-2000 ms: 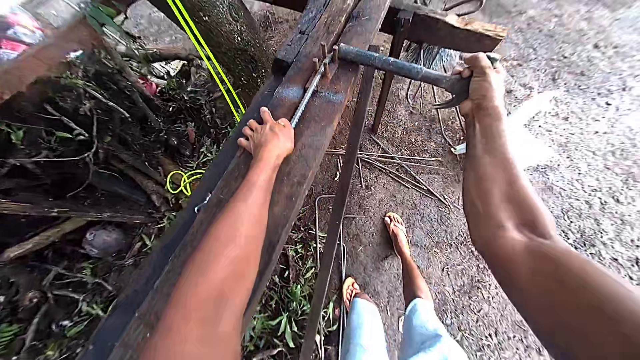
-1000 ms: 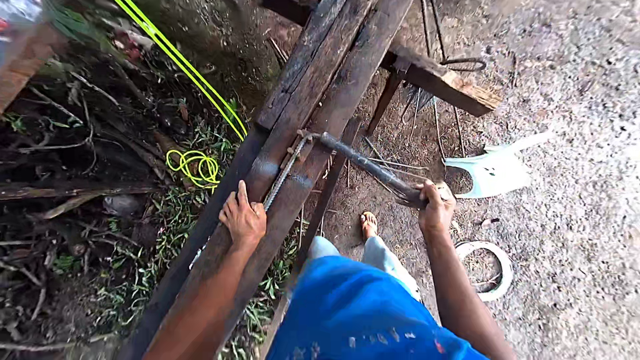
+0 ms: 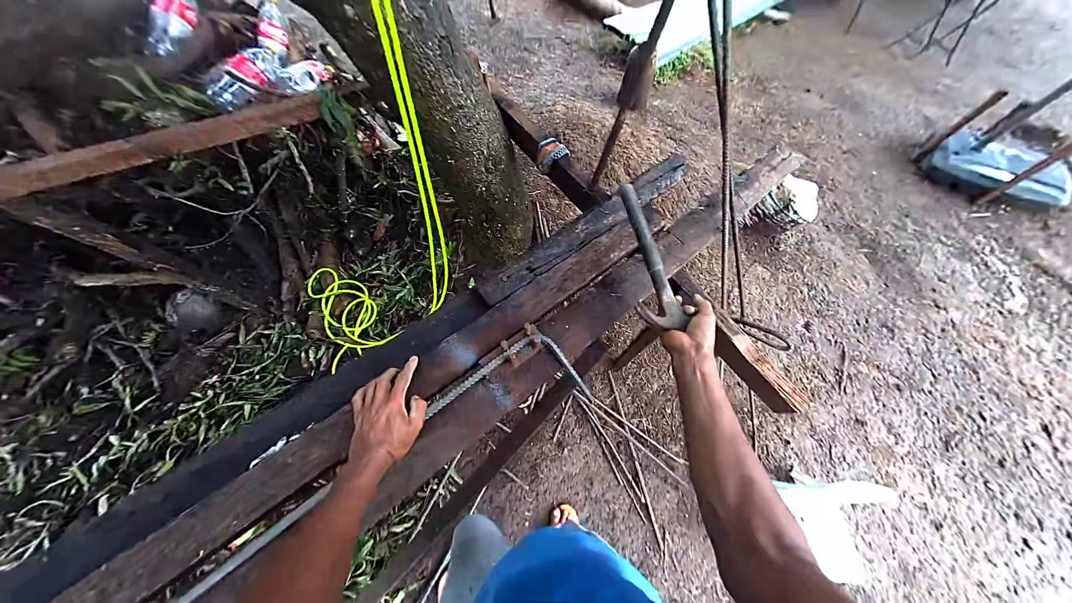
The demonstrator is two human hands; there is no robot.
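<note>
My left hand (image 3: 388, 416) rests with spread fingers on the dark timber beams (image 3: 586, 314), beside a ribbed steel reinforcing bar (image 3: 465, 383). That bar lies along the beams and passes between short upright metal pins (image 3: 526, 339), beyond which its end bends down to the right. Off the beams' right side, my right hand (image 3: 693, 331) grips the forked end of a metal pipe bending tool (image 3: 649, 251). The tool's pipe points up and away, over the beams, and its head is apart from the bar.
A tree trunk (image 3: 461, 126) stands beyond the beams. Yellow-green rope (image 3: 347, 314) hangs and coils at left, near plastic bottles (image 3: 243, 75). A cross timber (image 3: 745, 360) juts out at right, by hanging dark cords (image 3: 727, 126). Thin rods (image 3: 624, 444) lie below.
The tool was over the bar's end at the pins before; now it is off the bar, held by its forked end. The bar's end now shows bent. The view has shifted strongly.
</note>
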